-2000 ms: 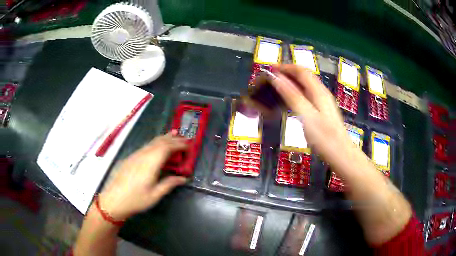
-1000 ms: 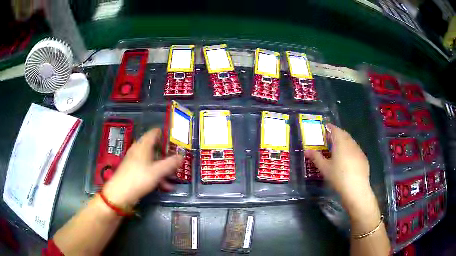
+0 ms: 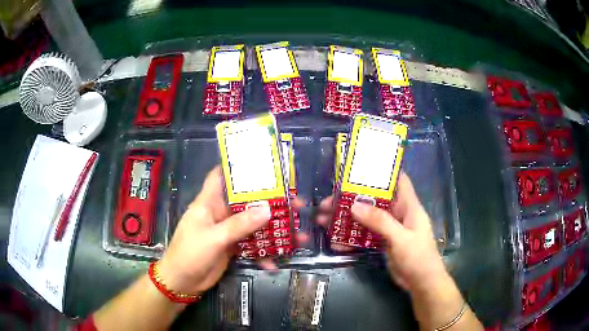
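Observation:
My left hand (image 3: 210, 236) holds a red keypad phone (image 3: 253, 168) upright above the clear blister tray (image 3: 194, 252), its yellow-edged screen glowing white, my thumb on the keypad. My right hand (image 3: 400, 226) holds a second such phone (image 3: 371, 165) the same way, thumb near its centre key. Each held phone partly hides another phone behind it in the front row. Several lit phones (image 3: 225, 77) lie in the back row. Two red phone backs (image 3: 139, 197) lie face down in the tray's left pockets.
Two batteries (image 3: 308, 300) lie at the near bench edge. A white paper (image 3: 48, 213) with a red pen (image 3: 76, 196) and a thin pale pen is at left, below a small fan (image 3: 48, 89). A side tray of red phone backs (image 3: 537, 187) stands at right. A green belt runs behind.
My hands have lifted the two outer lit phones from the front row and brought them inward, side by side, over the middle pockets. My left hand's phone was tilted; its screen now faces me.

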